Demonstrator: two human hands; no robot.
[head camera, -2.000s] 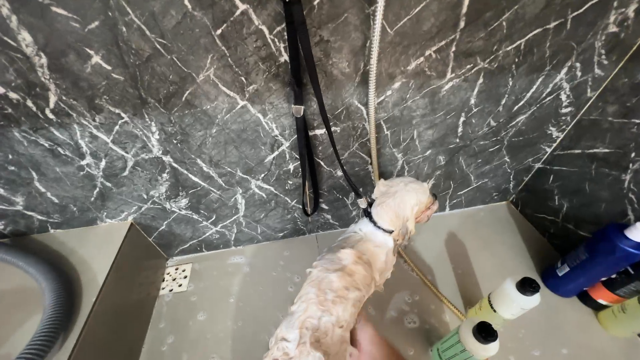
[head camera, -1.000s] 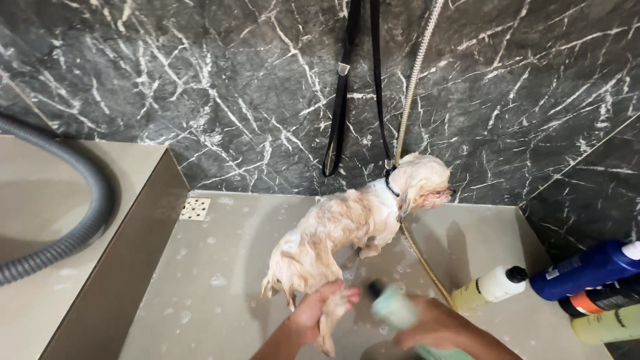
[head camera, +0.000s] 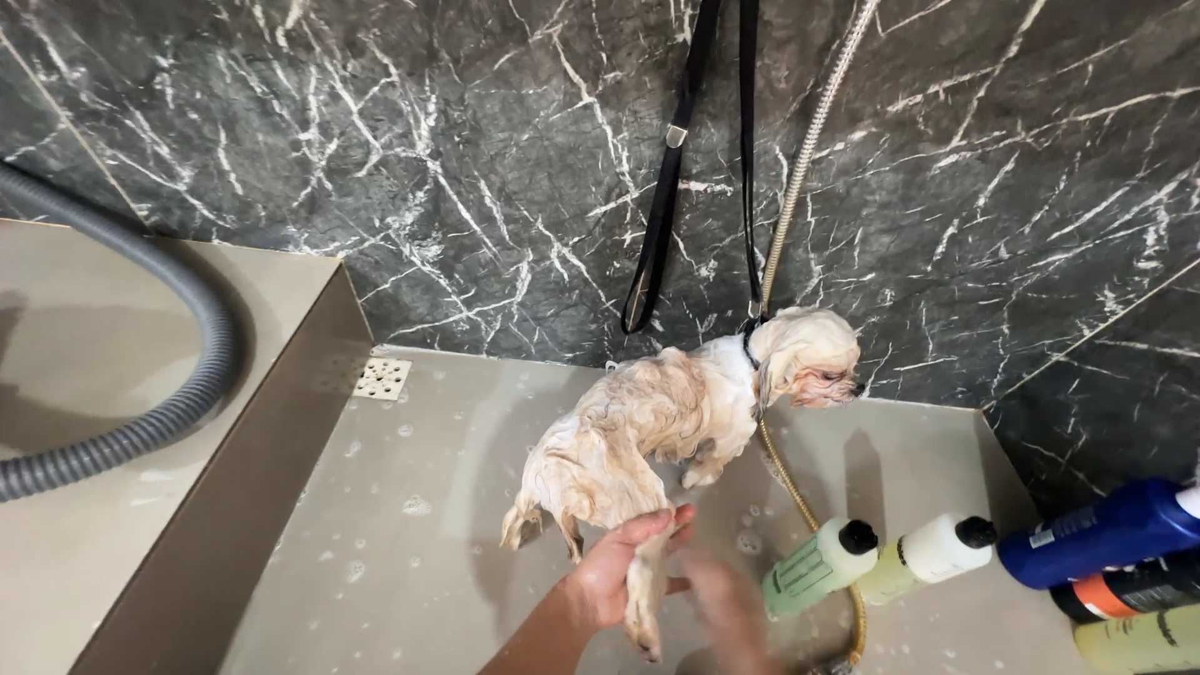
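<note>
A small wet dog (head camera: 647, 412), its coat lathered, stands in the tiled wash basin and faces right, a black collar round its neck. My left hand (head camera: 614, 567) holds one of its hind legs, stretched toward me, with the fingers around the leg. Close to the right of that leg is my right hand (head camera: 722, 600), blurred, so its fingers and any hold cannot be made out. A green bottle with a black cap (head camera: 814, 567) stands right of my right hand, beside a pale yellow bottle (head camera: 923, 560).
A black leash (head camera: 747, 150) and a metal shower hose (head camera: 816, 141) hang along the marble wall. A grey corrugated hose (head camera: 202, 319) lies on the left ledge, near a drain cover (head camera: 382, 377). Blue (head camera: 1097, 530), black-and-orange (head camera: 1125, 591) and yellow (head camera: 1139, 642) bottles are at right.
The green bottle, in my right hand one second ago, now stands on the basin floor, released. My left hand remains at the dog's hind leg.
</note>
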